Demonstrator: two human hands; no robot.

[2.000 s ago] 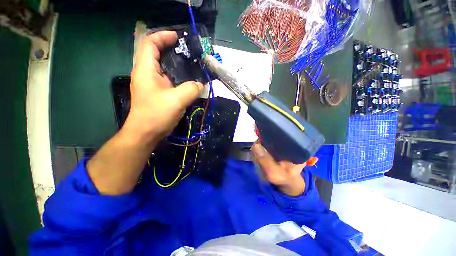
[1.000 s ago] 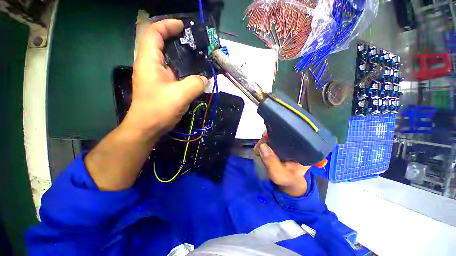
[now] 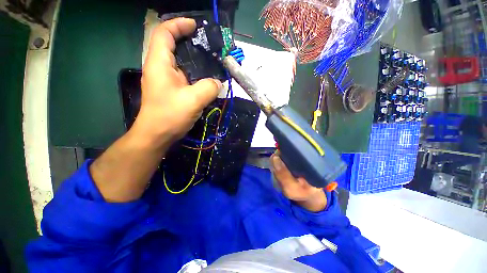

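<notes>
My left hand (image 3: pixel 173 88) grips the small black module (image 3: pixel 195 58) up over the bench. The green circuit board (image 3: pixel 227 40) shows at the module's right edge, with the blue component (image 3: pixel 236 54) beside it. My right hand (image 3: pixel 296 184) holds the dark grey-blue soldering gun (image 3: pixel 307 146). Its metal barrel points up and left, its end close to the blue component; whether it touches is hidden. Blue and brown wires run from the module to the large black housing (image 3: pixel 235 138), where the yellow-green earth wire (image 3: pixel 199 154) loops.
Brown-red lead wires (image 3: pixel 299 26) and blue lead wires (image 3: pixel 355 40) lie in clear plastic at the top. A white sheet (image 3: pixel 272 74) lies under the work. A yellow-handled screwdriver (image 3: pixel 316 118) and wire coil (image 3: pixel 356 98) are right. A blue crate (image 3: pixel 387 157) stands below rows of small parts (image 3: pixel 401 85).
The module moved slightly up and right at first and has since stayed put. The soldering gun shifted right, then back left and slightly down, showing more of the blue component.
</notes>
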